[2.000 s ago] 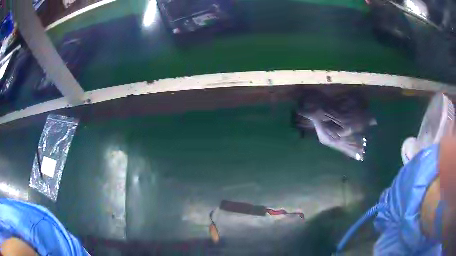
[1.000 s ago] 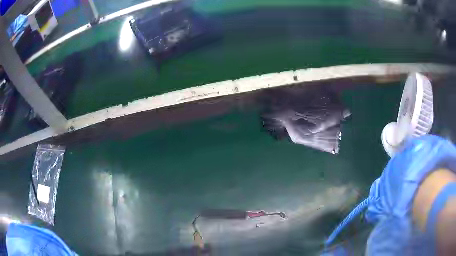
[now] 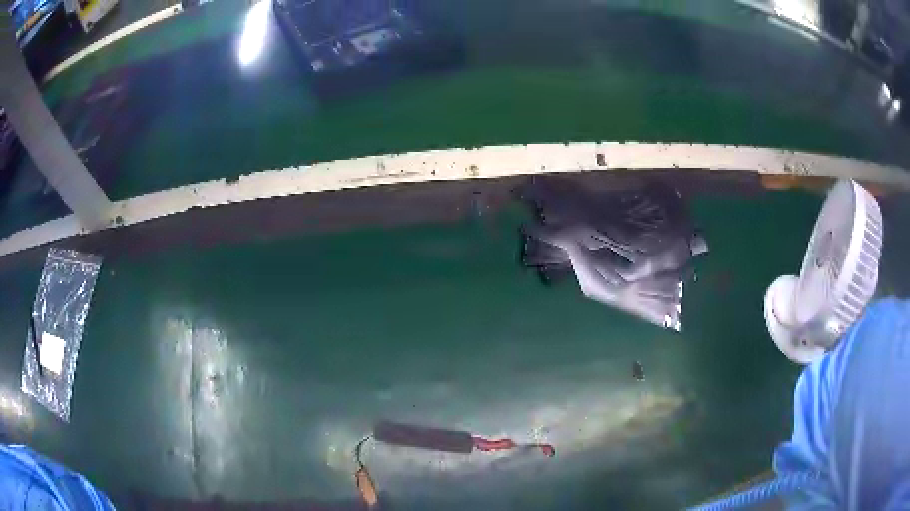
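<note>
A slim dark bar [image 3: 423, 437] lies on the green mat near the front, with red wires at its right end and a thin wire to a small copper-coloured piece [image 3: 367, 487] at its left. A fanned grey-black stack of flex cables [image 3: 624, 250] lies below the rail, right of centre. My left hand is out of the picture; only its blue sleeve shows at the bottom left. My right hand is also out of the picture; its blue sleeve and a coiled blue cord [image 3: 763, 491] show at the lower right.
A white fan [image 3: 830, 269] stands at the right, close to my right sleeve. A clear bag [image 3: 62, 324] with a white label lies at the left. A pale rail [image 3: 429, 168] crosses the view. Beyond it an open dark unit [image 3: 349, 35] sits on the green line surface.
The view has shifted and tilted. My right wrist with its blue band, seen a second ago, has left the picture at the lower right. The bar, cables and bag lie as before on the mat.
</note>
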